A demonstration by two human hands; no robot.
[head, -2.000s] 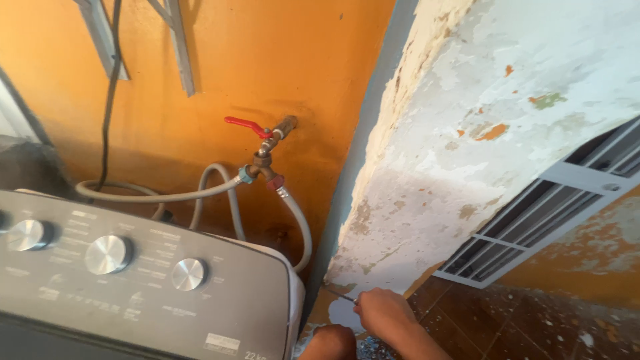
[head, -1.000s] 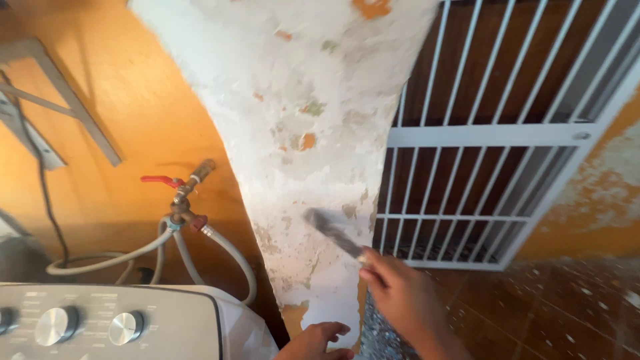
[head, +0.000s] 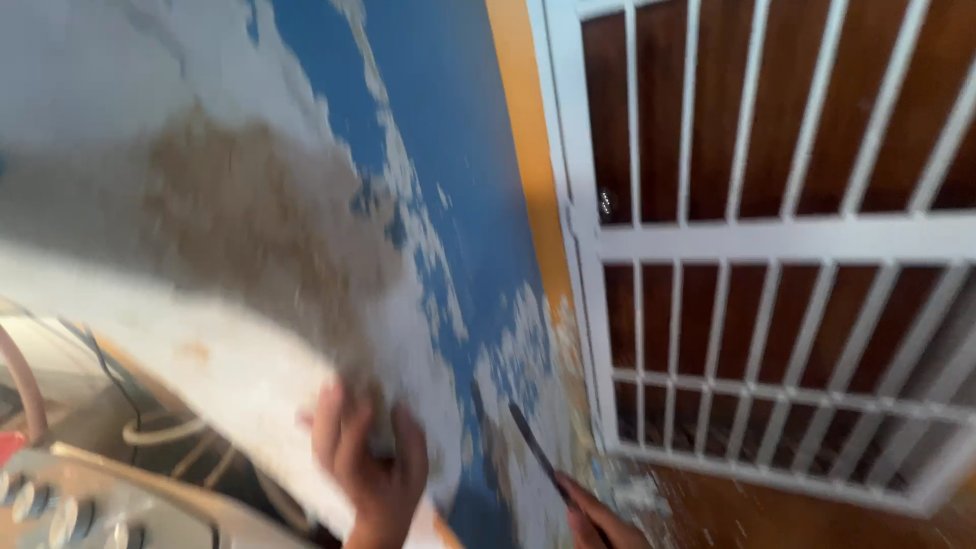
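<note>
My left hand [head: 374, 457] rests with spread fingers against the peeling white wall [head: 267, 335], just below a brown patch of bare plaster [head: 252, 206]. Lower right of it, my right hand [head: 598, 515] grips a thin dark tool, probably a scraper [head: 537, 446], seen nearly edge-on. Its tip is close to the blue painted wall face [head: 450, 152], where the paint is flaking off in ragged white patches. Whether the tip touches the wall cannot be told.
A white metal grille gate [head: 762, 240] stands at the right before brown wood. An orange strip [head: 534, 152] edges the blue wall. At the lower left are a washing machine's knob panel [head: 152, 496] and hoses [head: 164, 435]. Paint flakes lie on the brown floor [head: 732, 511].
The view has swung to the blue side of the wall. My left hand, low at the wall's base one second ago, is now up on its white surface. The tool remains in my right hand.
</note>
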